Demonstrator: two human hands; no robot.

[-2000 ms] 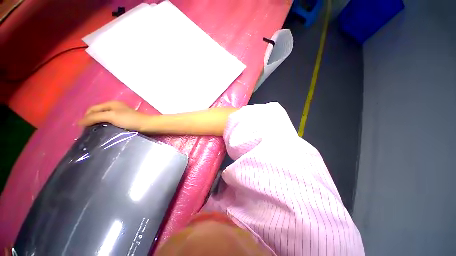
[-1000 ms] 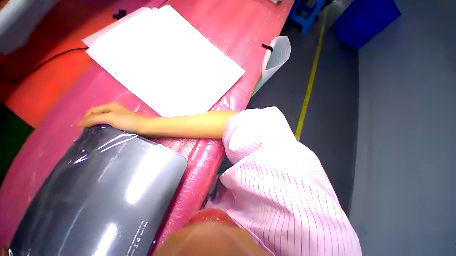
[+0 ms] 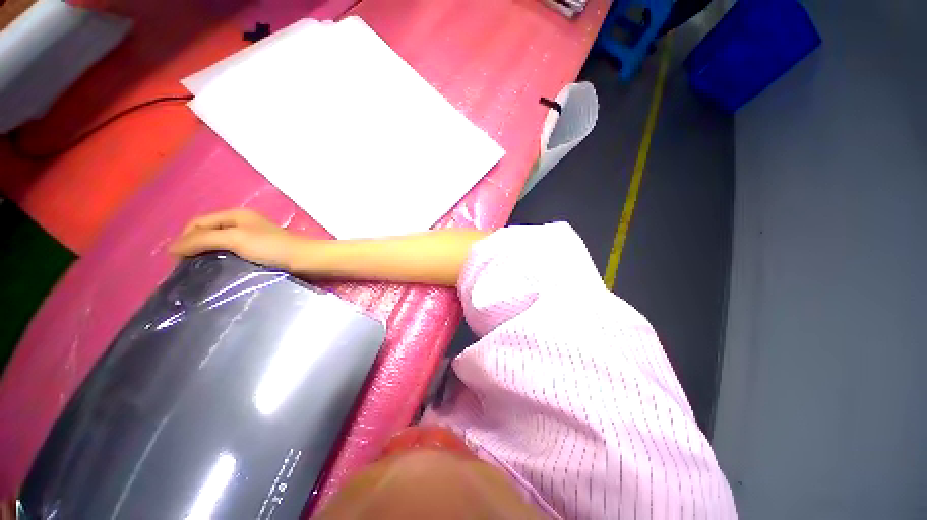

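Note:
A dark grey, glossy tablet back cover (image 3: 193, 396) fills the lower left under clear film with creases and glare. Two dark rings show at its upper corner, and small white print near its lower right edge. My right hand (image 3: 239, 242) is at the upper corner, fingers together along the edge; its thumb is hidden. A skin-coloured sliver at the bottom left rim may be my left hand (image 3: 8, 509), almost all cut off.
White sheets (image 3: 341, 127) lie on the pink plastic-covered bench (image 3: 462, 61) beyond my forearm. A thin black cable (image 3: 112, 115) crosses the orange surface. A pale curved holder (image 3: 571, 122) hangs at the bench edge. A blue bin (image 3: 752, 51) and blue stool (image 3: 635, 36) stand on the floor.
The view has shifted slightly, showing more at the top. A white object has appeared at the upper left. My right hand and the cover have barely moved.

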